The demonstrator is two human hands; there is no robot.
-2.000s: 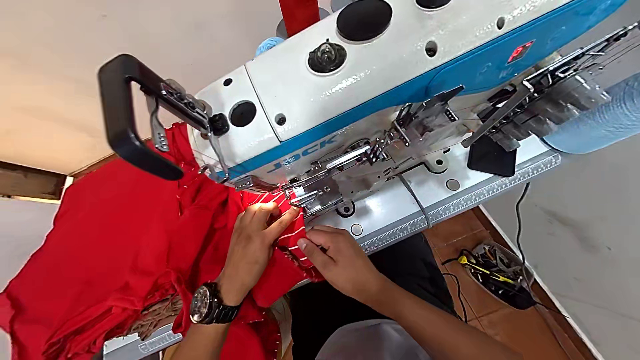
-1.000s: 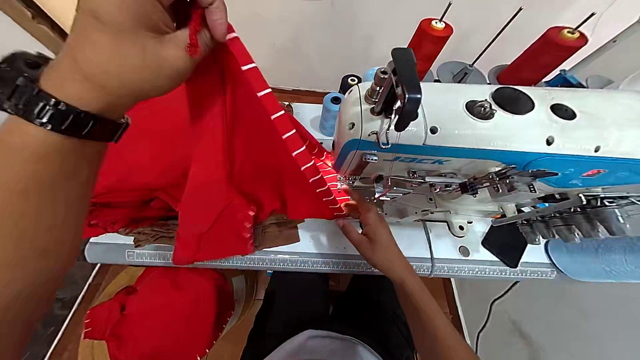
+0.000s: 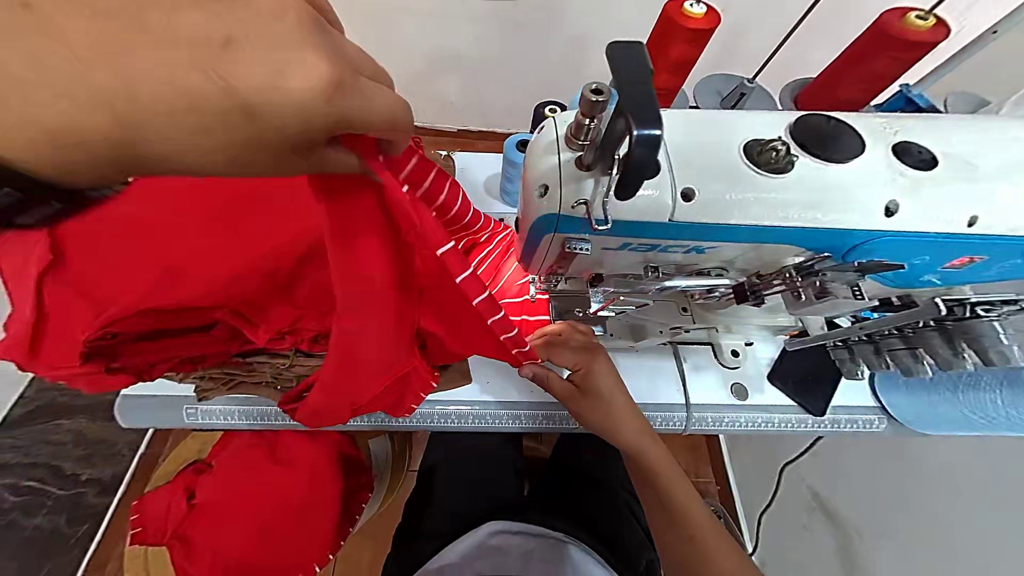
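Note:
Raised at the upper left, my left hand (image 3: 216, 88) grips the edge of a red fabric piece (image 3: 376, 288); its fingertips are partly hidden. White stitches run along the fabric's edge, which stretches down to the right. There my right hand (image 3: 580, 372) pinches its corner between thumb and fingers, just in front of the presser foot (image 3: 544, 288). A striped part of the red fabric lies beneath the needle area of the white and blue Jack sewing machine (image 3: 760, 192).
More red fabric (image 3: 184, 272) is heaped at the left on brown cloth (image 3: 248, 376). Below the table edge (image 3: 512, 418) sits another red piece (image 3: 264, 504). Red thread cones (image 3: 872, 60) and a light blue spool (image 3: 514, 172) stand behind. A black lever (image 3: 636, 120) sticks up from the machine head.
Two seconds ago both hands were close together at the presser foot. My left hand has since lifted the fabric up and left; my right stays near the foot. The view has shifted strongly.

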